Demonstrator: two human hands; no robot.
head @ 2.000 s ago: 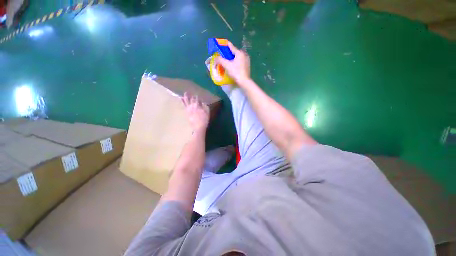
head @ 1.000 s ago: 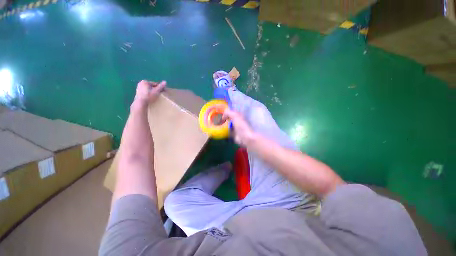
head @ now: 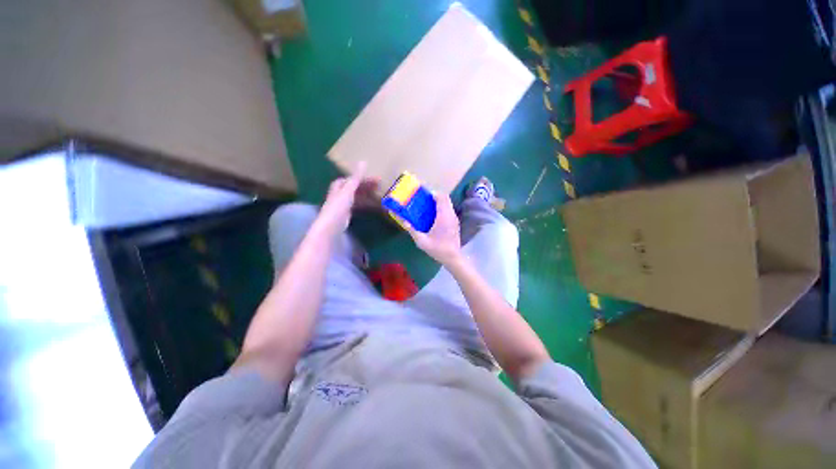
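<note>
A brown carton (head: 438,101) stands on the green floor in front of my legs, its flat panel facing up. My right hand (head: 440,227) is shut on a blue tape dispenser (head: 412,203) with a yellow-orange part, above the carton's near edge. My left hand (head: 345,196) is at the carton's near left corner, fingers apart, with nothing seen in it. Whether it touches the carton is unclear. The carton's near side is partly hidden by my hands.
An open carton (head: 660,243) lies at the right, above another carton (head: 642,376). A red stool (head: 587,105) stands at the upper right. Red plastic (head: 396,282) shows between my legs. A large brown carton (head: 137,82) is at the upper left, above a bright white surface (head: 55,311).
The view has turned, bringing the right-hand cartons and red stool in. The carton now lies straight ahead, beyond my hands. My left hand has left its far corner and is nearer the dispenser.
</note>
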